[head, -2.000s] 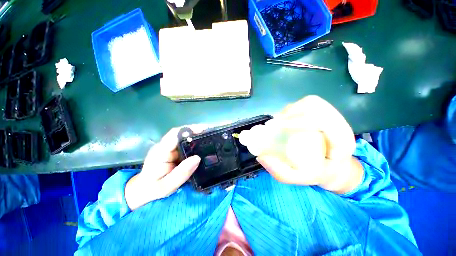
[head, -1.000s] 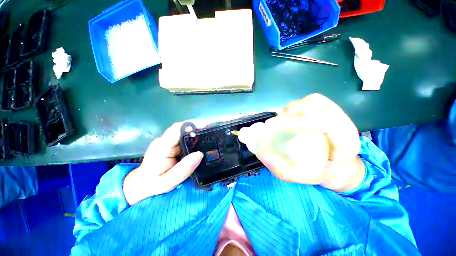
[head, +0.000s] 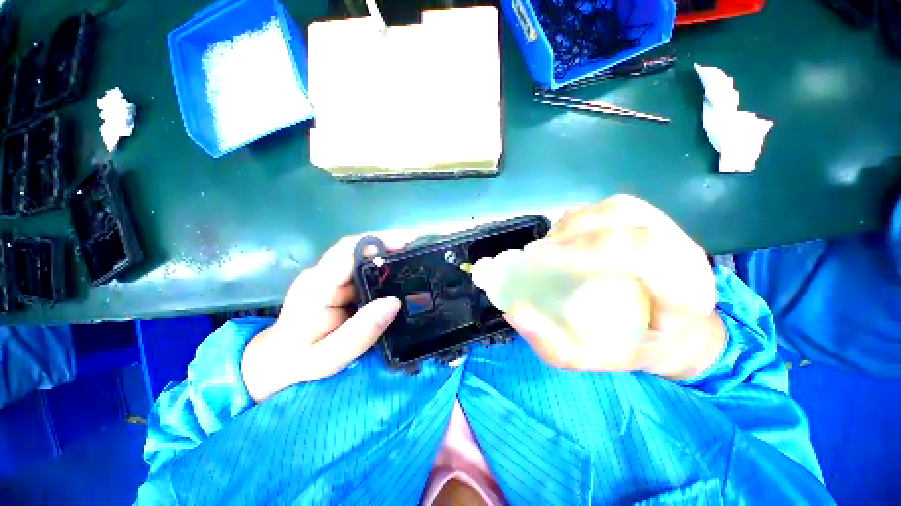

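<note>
A black housing [head: 435,296] is held open side up over the bench's front edge, tilted with its right end higher in the view. My left hand [head: 321,321] grips its left end, thumb on the near inner side. A loop, a thin red wire and a small pale rectangle show in its left part. My right hand [head: 617,287] is closed around a pale translucent squeeze bottle [head: 543,288], mostly hidden by the fingers. Its yellowish tip is over the housing's middle, near a small round spot. Whether the tip touches cannot be told.
Beyond the housing are a cream-white block [head: 405,94], a blue bin of white parts [head: 183,74] and a blue bin of black parts [head: 540,59]. Tweezers [head: 603,107] lie below the latter. Black housings [head: 104,222] stand left. Crumpled tissues lie both sides. Blue cloth shows at right.
The bench things have shifted up in the view. The housing's right end has come up slightly, and more of its right compartment shows. Both hands keep their holds; the bottle tip stays near the middle.
</note>
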